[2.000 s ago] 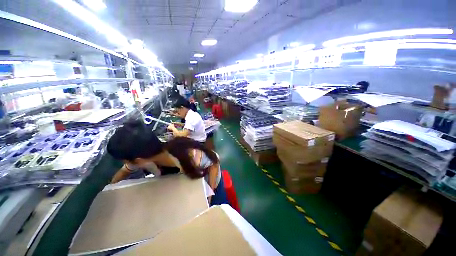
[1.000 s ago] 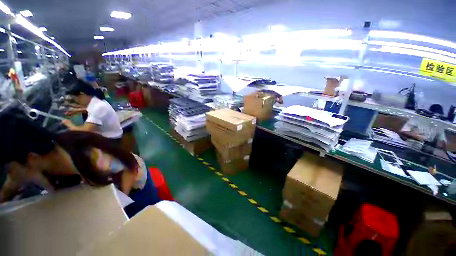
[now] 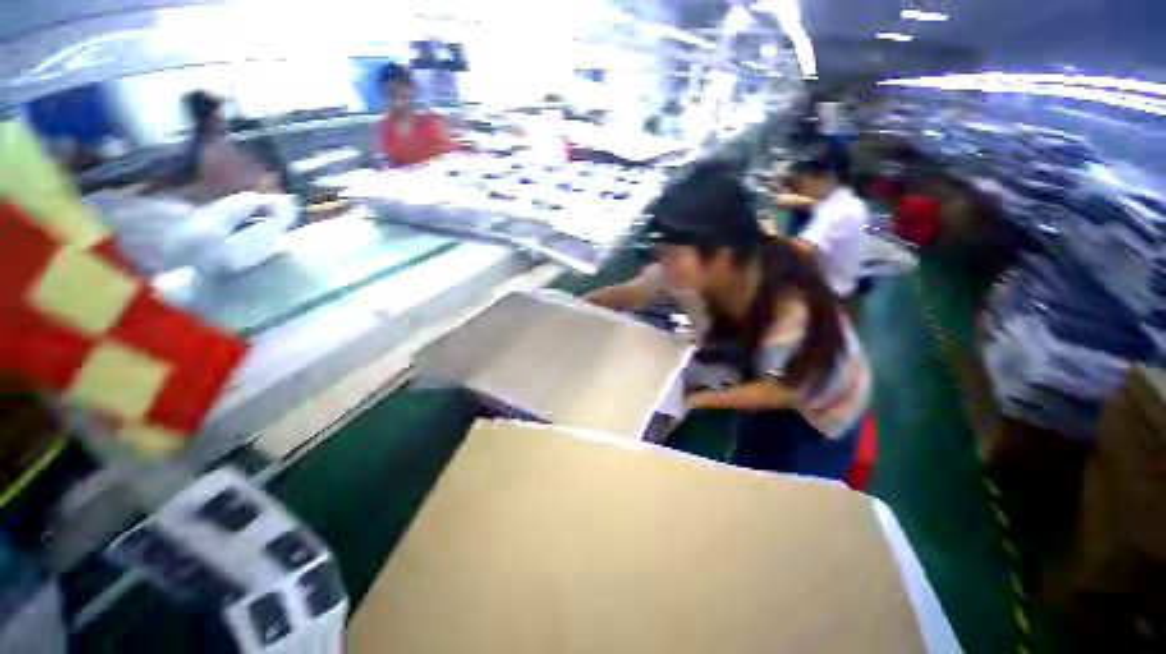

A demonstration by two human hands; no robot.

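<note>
A large flat tan cardboard sheet point(image 3: 639, 549) lies nearest in front of me, with a white sheet edge point(image 3: 914, 575) showing under its right side. A second tan cardboard sheet point(image 3: 563, 351) lies just beyond it, in front of a seated person. Neither of my hands is in the picture. The frame is somewhat blurred, and what lies under the near sheet is hidden.
A red and yellow checkered card point(image 3: 109, 307) hangs close at left. A white sample card with dark squares point(image 3: 262, 562) is below it. White sheets with dark pieces point(image 3: 537, 192) lie across the pale rail. A person point(image 3: 793, 332) sits beyond the cardboard; others are farther off.
My view has swung right and then back left. The checkered card and sample card now show at left, and the near cardboard sheet fills more of the lower middle.
</note>
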